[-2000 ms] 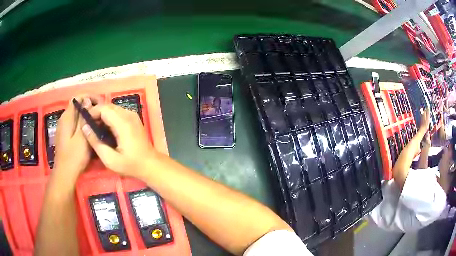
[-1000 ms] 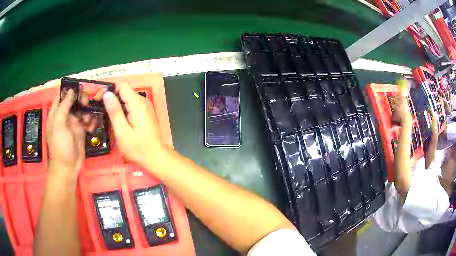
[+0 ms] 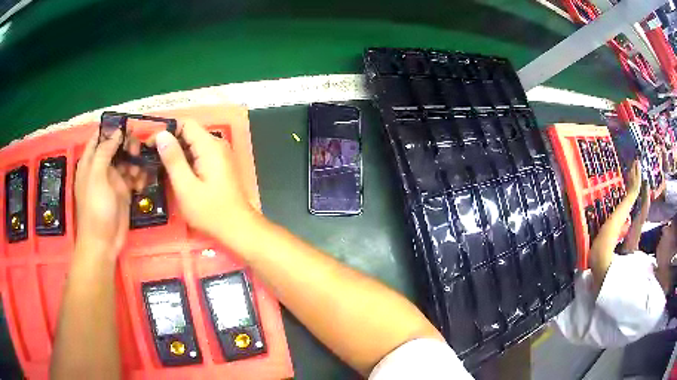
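Note:
My left hand (image 3: 104, 194) and my right hand (image 3: 199, 174) hold a thin black plastic frame (image 3: 139, 119) between them, above the upper row of the red foam tray (image 3: 148, 266). The frame is tilted and its window shows open. A black handheld device (image 3: 148, 204) with a gold button lies in the pocket below my hands, partly hidden by them. Two devices lie at the upper left, one at the far left (image 3: 16, 202) and one beside it (image 3: 50, 196). Two more (image 3: 171, 321) (image 3: 231, 315) lie in the lower row with bright screens.
A smartphone (image 3: 335, 159) lies on the green mat, with a small yellow scrap (image 3: 296, 137) near it. A black blister tray (image 3: 475, 200) lies to its right. Beyond are another red foam tray (image 3: 562, 152), a person's arm (image 3: 610, 226) and white sleeve, and a grey bar. A green conveyor belt (image 3: 245, 52) runs behind.
The dark part held edge-on two seconds ago is now turned so its window shows. My hands moved apart, exposing the device below. Since one second ago, my hands have barely changed.

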